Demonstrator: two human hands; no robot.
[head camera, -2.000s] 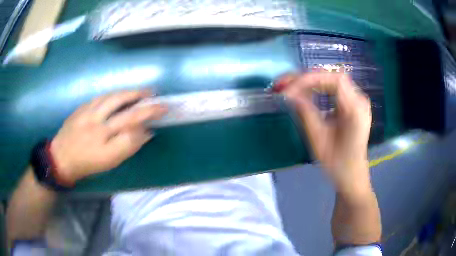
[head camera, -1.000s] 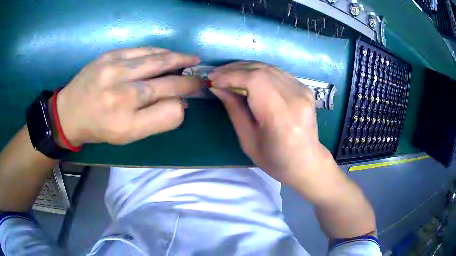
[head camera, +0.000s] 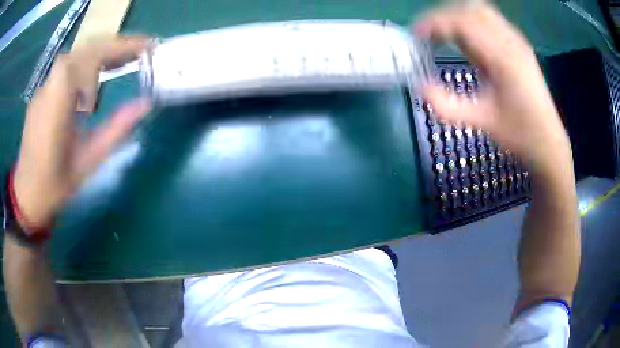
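Note:
The stacked strips (head camera: 285, 58), pale on top with a dark underside, lie across the upper middle and are strongly blurred. My left hand (head camera: 75, 115) is at their left end, fingers and thumb spread across the end. My right hand (head camera: 493, 81) is at the right end in the same way, over part of the component tray (head camera: 469, 163). Blur hides whether either hand grips the strips. A reddish spot shows by my right fingertips; I cannot tell whether it is a tool. The round seats cannot be made out.
The black tray with shiny parts in its pockets lies at the right of the green bench (head camera: 272, 190). A black tray stack (head camera: 578, 115) is beyond it. A tan board (head camera: 102, 27) and a narrow grey strip (head camera: 58, 41) lie at the upper left.
My hands have moved apart, up and away from the single strip they were working on near the bench front. That strip no longer lies there. The view has shifted too.

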